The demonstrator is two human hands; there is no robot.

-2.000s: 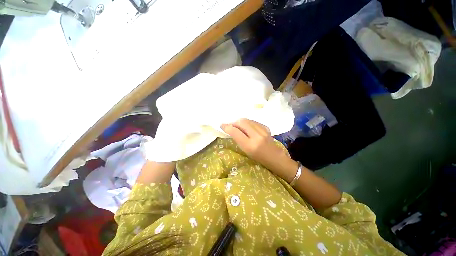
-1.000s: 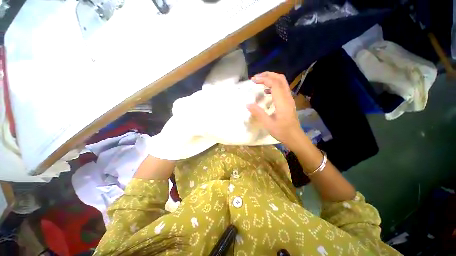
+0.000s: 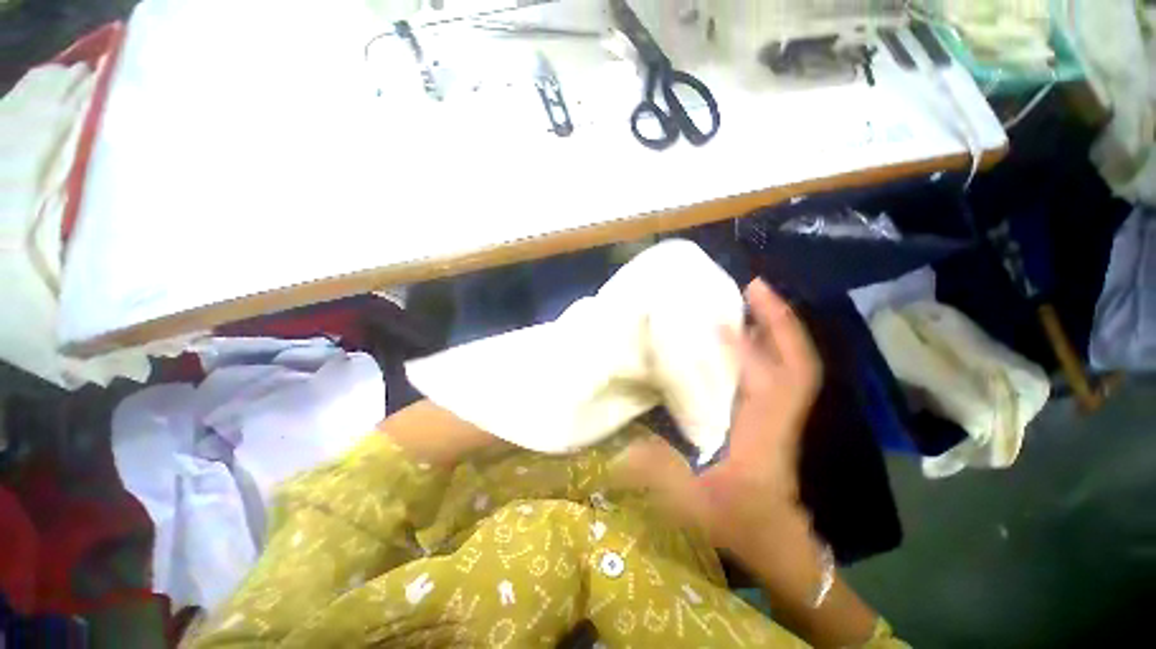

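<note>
A cream fabric piece [image 3: 596, 355] is held bunched over my lap, in front of the table edge, its right part raised and folded downward. My left hand is hidden under the cloth; only the wrist and forearm [image 3: 437, 431] show at its lower left, so its grip cannot be seen. My right hand [image 3: 767, 406] is blurred, at the cloth's right edge, with the fingers up and curled at the fabric.
The white table [image 3: 317, 165] has a wooden front edge. On it lie black-handled scissors [image 3: 666, 102], small snips [image 3: 554, 95] and dark tools [image 3: 818, 57]. Pale blue cloth [image 3: 298, 418] hangs at left. Dark cloth and another cream cloth [image 3: 970, 380] are at right.
The view has swung right, bringing the scissors and snips into sight. The cream cloth is now bunched higher at its right end, with a flap hanging down. My right hand has turned upright beside it.
</note>
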